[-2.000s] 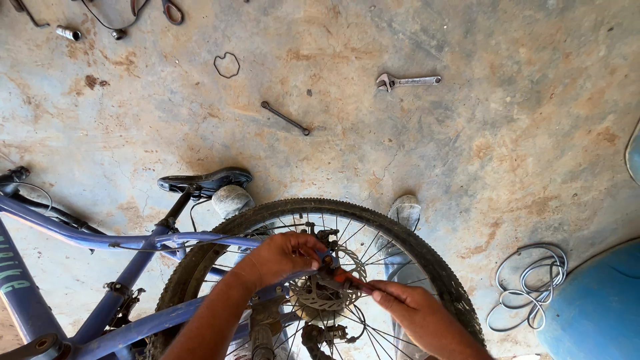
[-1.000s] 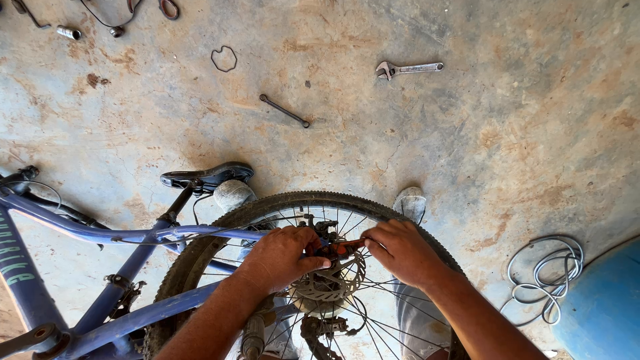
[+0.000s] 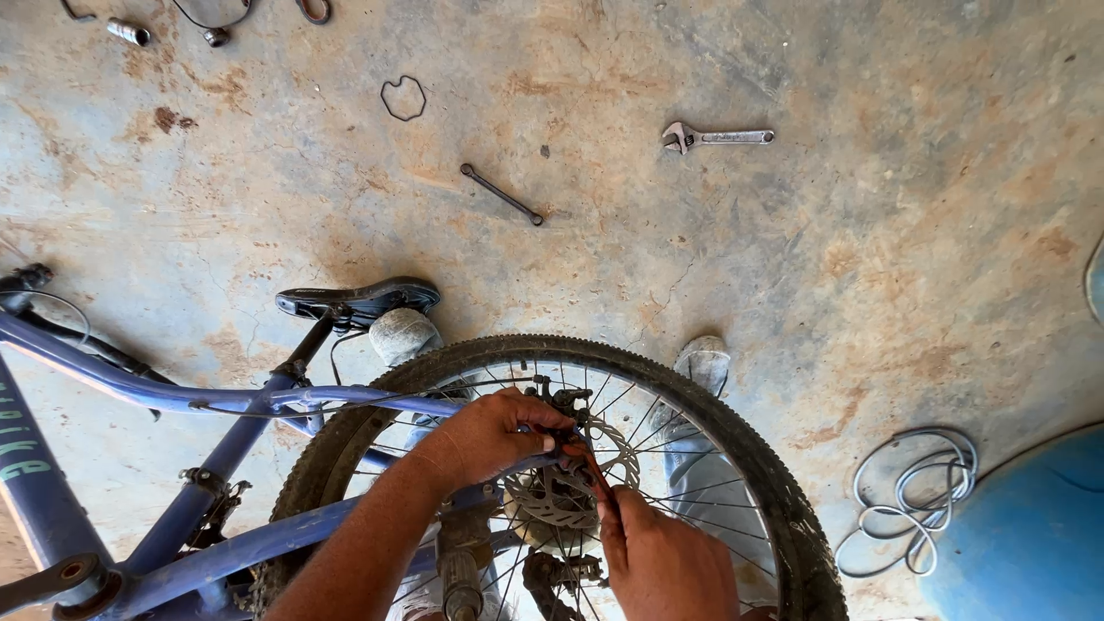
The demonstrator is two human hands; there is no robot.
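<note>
A blue bicycle frame (image 3: 328, 530) lies across the lower left, its rear wheel's tire (image 3: 750, 431) in front of me. My left hand (image 3: 492, 435) is at the hub area, fingers closed around a small dark part beside the disc brake rotor (image 3: 621, 448). My right hand (image 3: 668, 552) grips the handle of a red-handled tool (image 3: 611, 509), seemingly pliers, whose head meets the part at my left fingertips. The brake caliper (image 3: 565, 401) sits just above my left fingers. Below the rotor is the rear derailleur (image 3: 548, 578). My fingers hide the exact contact point.
On the concrete floor lie a box-end wrench (image 3: 502, 196), an adjustable wrench (image 3: 720, 137), a bent dark loop (image 3: 403, 97) and a socket (image 3: 128, 33). The saddle (image 3: 362, 299) is left of the wheel. A coiled grey cable (image 3: 906, 500) rests near a blue container (image 3: 1026, 535) at right.
My right hand has moved down and now holds the red tool at a steeper angle. My left hand stays near the hub.
</note>
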